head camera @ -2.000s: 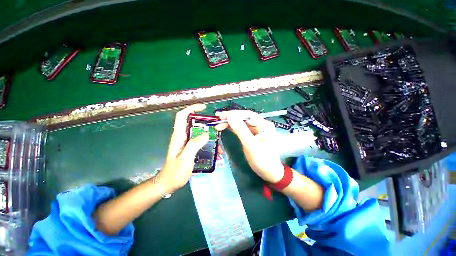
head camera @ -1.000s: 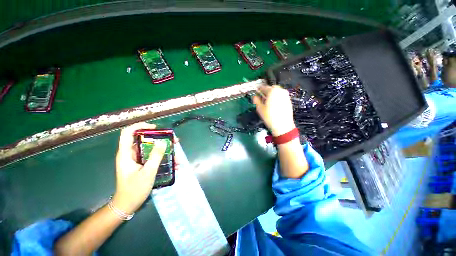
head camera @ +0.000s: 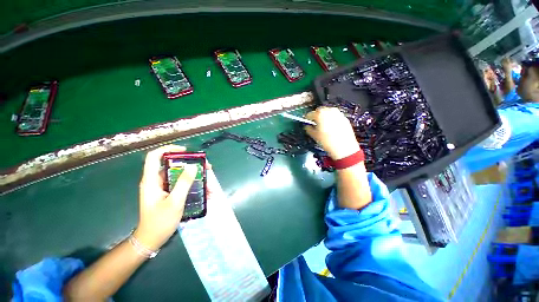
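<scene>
My left hand [head camera: 162, 200] holds a half-assembled phone [head camera: 195, 200] upright above the bench, thumb across its green board and fingers behind the red rim. My right hand [head camera: 334, 134] is over the loose pile of black parts [head camera: 289, 141], beside the bin's near left edge. It holds a thin pale stick [head camera: 299, 119] that points left. Whether its fingertips also hold a black part cannot be seen. Several black strips [head camera: 268, 166] lie on the bench between the hands. A white-blue sheet [head camera: 221, 253] lies below the phone.
The black bin [head camera: 467, 88], heaped with black parts, stands at the right, with clear trays [head camera: 440, 203] below it. Beyond the pale worn edge strip [head camera: 148, 137], a green conveyor [head camera: 112, 112] carries a row of phones. Another person [head camera: 523, 133] in blue is at the far right.
The right hand left the phone and moved right to the loose pile, its stick now showing. The left hand still holds the phone. The view has turned right, and the belt's phones appear further left.
</scene>
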